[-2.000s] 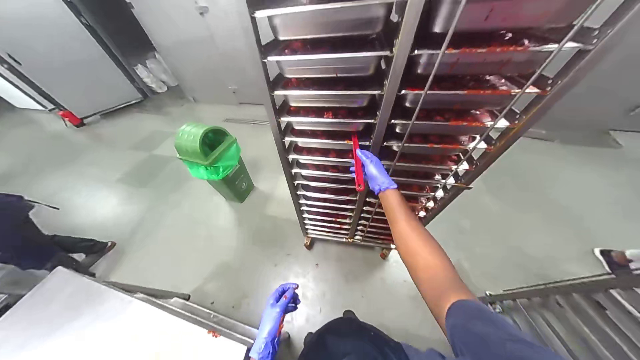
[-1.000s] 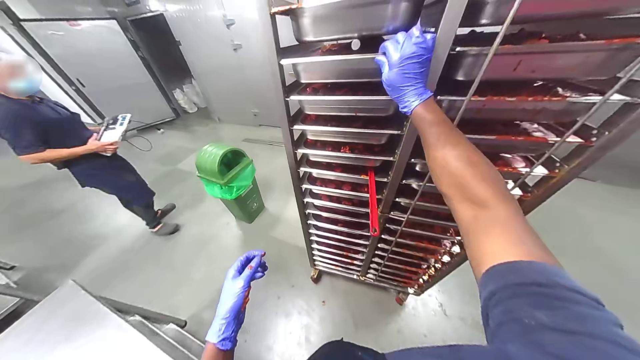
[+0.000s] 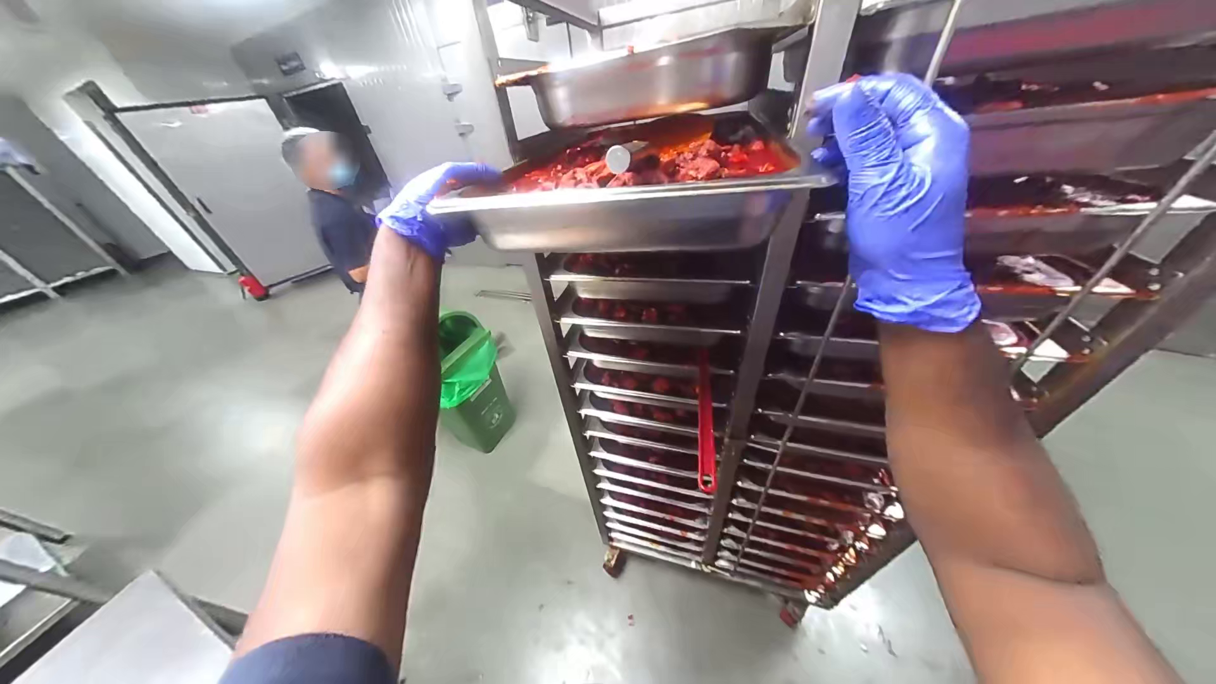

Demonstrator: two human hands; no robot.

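Observation:
A steel pan of red, saucy meat chunks juts out from the upper part of a tall metal tray rack. My left hand, in a blue glove, grips the pan's left corner. At the right corner of the same pan is my right hand, also gloved, with its fingers curled at the rim and partly hidden. A small round-ended pale object lies on the meat. Lower down, a red-handled utensil sticks out from the rack; its far end is hidden among the pans.
Another steel pan sits just above. Behind my left arm stands a green bin with a green liner. A person in a mask and dark clothes is near the back doorway. A metal table is at the lower left; the rack has wheels.
My left hand has risen from low beside the rack to the pan's left corner. The pan now juts out of the rack. Two seconds ago my right hand was at the red utensil.

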